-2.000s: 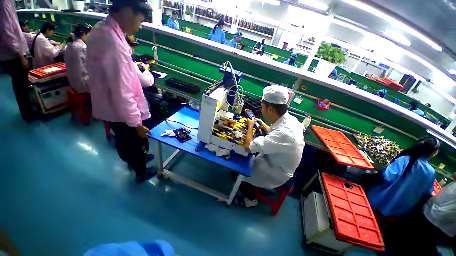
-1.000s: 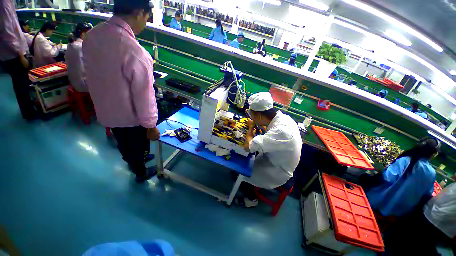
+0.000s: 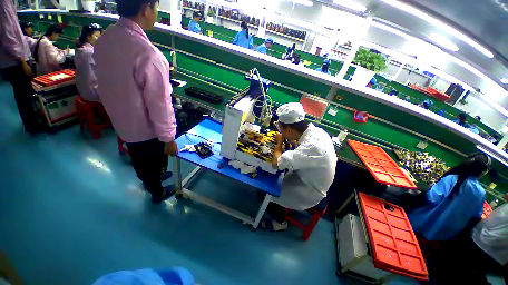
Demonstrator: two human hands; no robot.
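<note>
Neither of my hands is in the picture; a patch of blue cloth shows at the bottom edge. Nearest in front stands a blue-topped table with white legs. On it are a white upright machine with looping pale tubes, a heap of yellow-and-black parts and a small black tangle. A white-capped worker sits at the heap, head bent, hands near the face; what they hold is hidden.
A person in pink stands left of the table. A red tray tops a cart at right. Another red tray lies by the green line, near mixed parts and a blue-smocked worker.
The standing person in pink has turned away towards the line. The white-capped worker has bent lower, and a reddish sheet behind the cap has come into view.
</note>
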